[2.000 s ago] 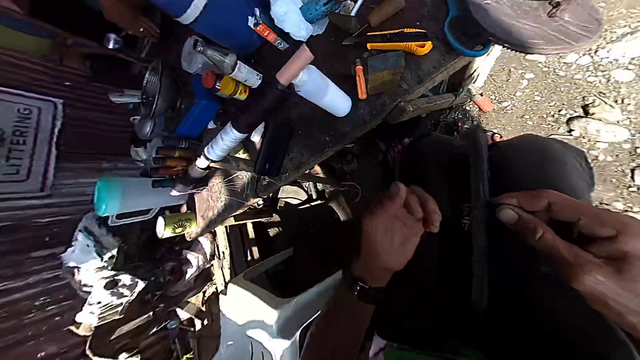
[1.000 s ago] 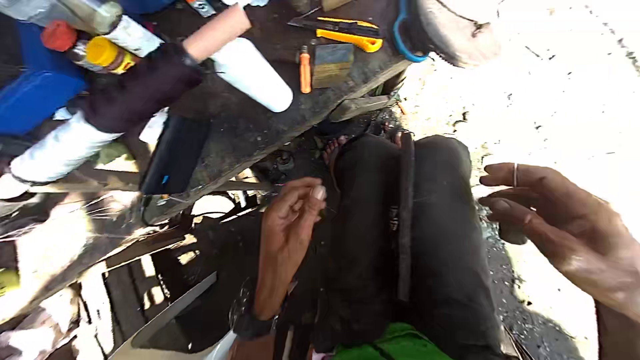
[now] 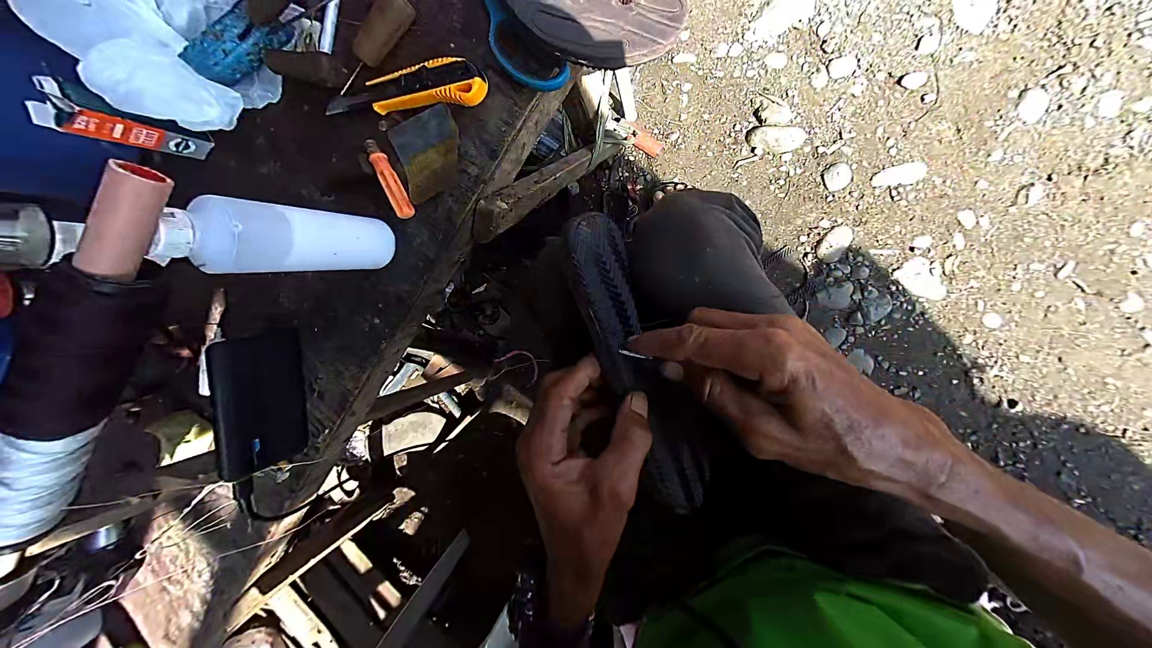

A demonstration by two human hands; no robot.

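A black shoe sole with a ridged tread (image 3: 601, 292) lies lengthwise over the lap. My left hand (image 3: 585, 450) grips its near side, thumb on the surface and fingers curled at the edge. My right hand (image 3: 774, 387) pinches a thin, shiny metal piece (image 3: 634, 354), perhaps a needle, at the middle of the sole; its far end is hidden by the fingers. The lower part of the sole lies in dark shade.
On the wooden bench (image 3: 360, 306) are a yellow utility knife (image 3: 432, 87), an orange-handled tool (image 3: 390, 183), a white bottle (image 3: 292, 236), a black case (image 3: 258, 402), large thread spools (image 3: 72, 360) and blue-handled scissors (image 3: 526, 54). Stony ground (image 3: 891, 225) lies right.
Both hands have come together on the sole, which one second ago lay on the lap with the hands apart on either side. The thin metal piece now shows at my right fingertips.
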